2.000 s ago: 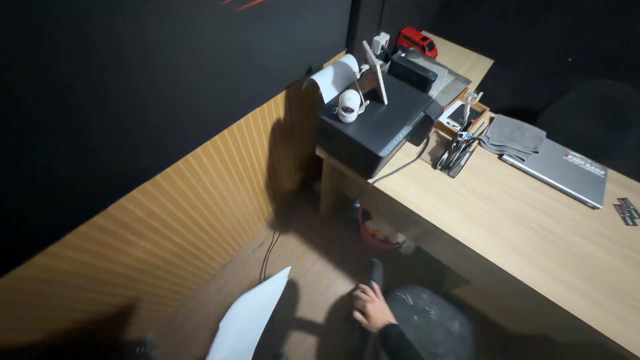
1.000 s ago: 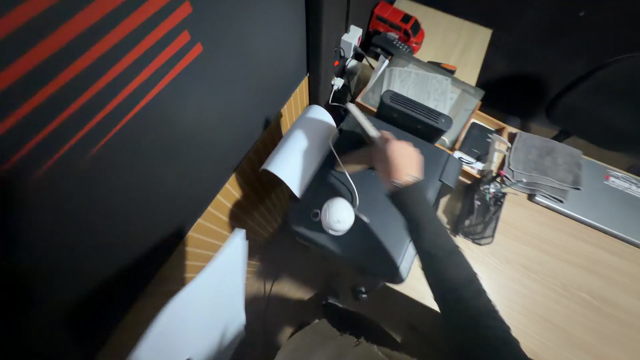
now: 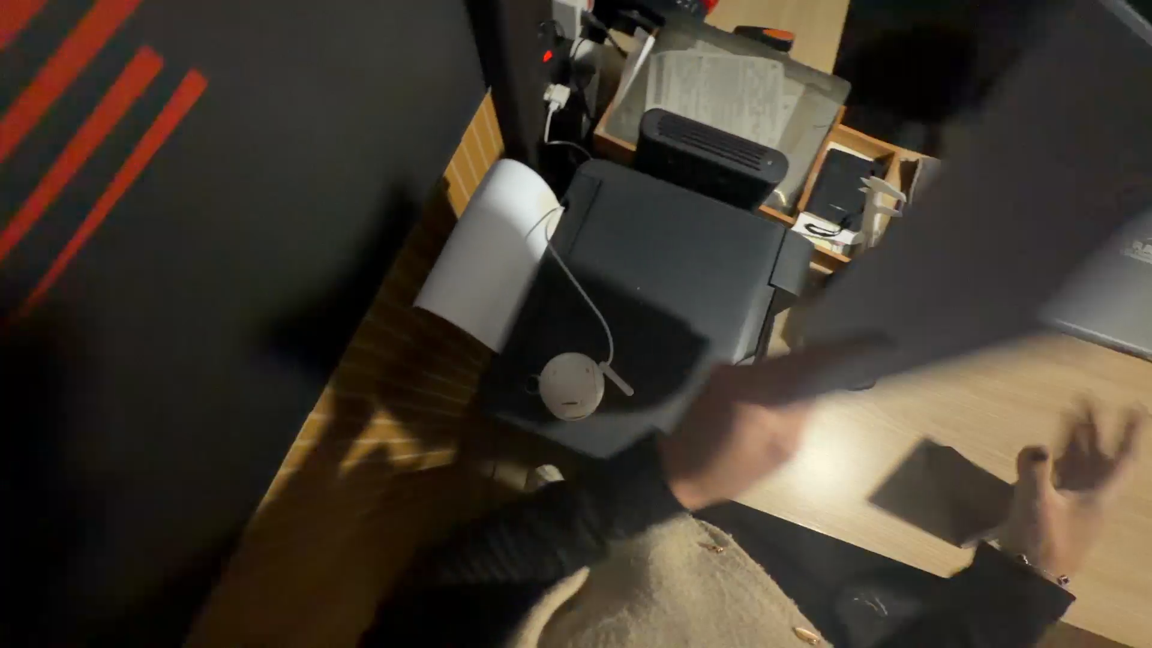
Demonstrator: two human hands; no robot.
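Note:
My left hand [image 3: 742, 436] comes up from the bottom middle, beside the right edge of the black printer [image 3: 666, 261], and grips a large flat grey sheet [image 3: 954, 225]. This sheet is blurred and spans the upper right, hiding part of the desk. My right hand [image 3: 1071, 490] is at the far right over the desk, fingers apart and blurred, holding nothing visible. Just left of it, a dark flat rectangular thing [image 3: 940, 490] shows on the desk. On the printer lid stands a small white round camera [image 3: 571, 385] with a white cable. A curled white sheet [image 3: 495, 247] rises at the printer's left side.
Behind the printer are a black slotted device [image 3: 711, 157] and a tray with papers [image 3: 720, 90]. A wooden organizer [image 3: 846, 135] with a caliper [image 3: 882, 207] adjoins them. Plugs and cables [image 3: 558, 94] hang beside the wall. A silver laptop [image 3: 1102, 306] lies at the right.
The large sheet, at the lower left before, now spans the upper right. My right hand has left the white flat panel it gripped on the printer and moved right over the desk.

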